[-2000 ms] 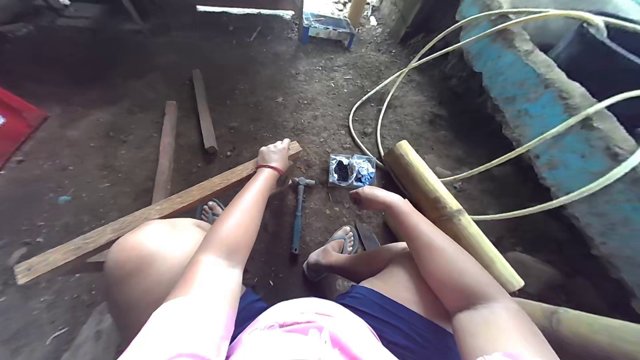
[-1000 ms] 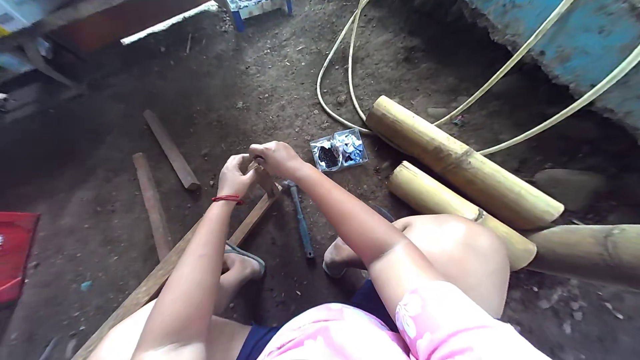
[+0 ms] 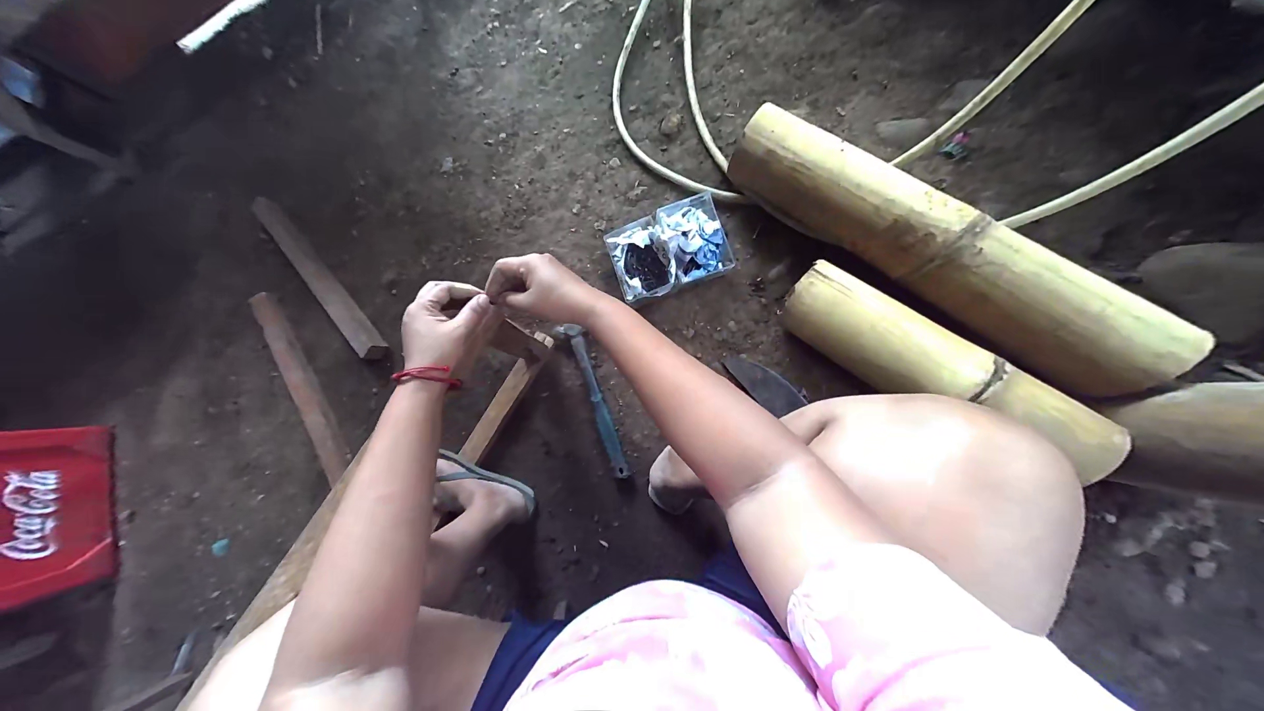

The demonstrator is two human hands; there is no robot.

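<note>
My left hand (image 3: 444,321), with a red string bracelet at the wrist, has its fingertips pinched together beside a short wooden piece (image 3: 515,340). Against those fingertips my right hand (image 3: 538,286) is pinched too; anything small between the fingers is too hidden to name. Below them a long wooden strip (image 3: 504,410) slants over the ground and passes by my leg. A hammer (image 3: 597,405) with a blue-green handle lies on the soil between my feet. Past my right hand sits a clear plastic box (image 3: 671,247) with two compartments, one holding dark small pieces, probably nails, and both holding crumpled wrapping.
Two loose wooden strips (image 3: 321,276) (image 3: 301,385) lie at the left, near a red Coca-Cola crate (image 3: 54,513). Several cut bamboo lengths (image 3: 968,247) rest at the right. A pale hose (image 3: 632,128) loops over the soil behind them. A stone (image 3: 1205,286) lies at the far right.
Two seconds ago my left hand was on the end of the long wooden strip and my right hand was beside the plastic box. Now both hands are together above the strip. The view has shifted.
</note>
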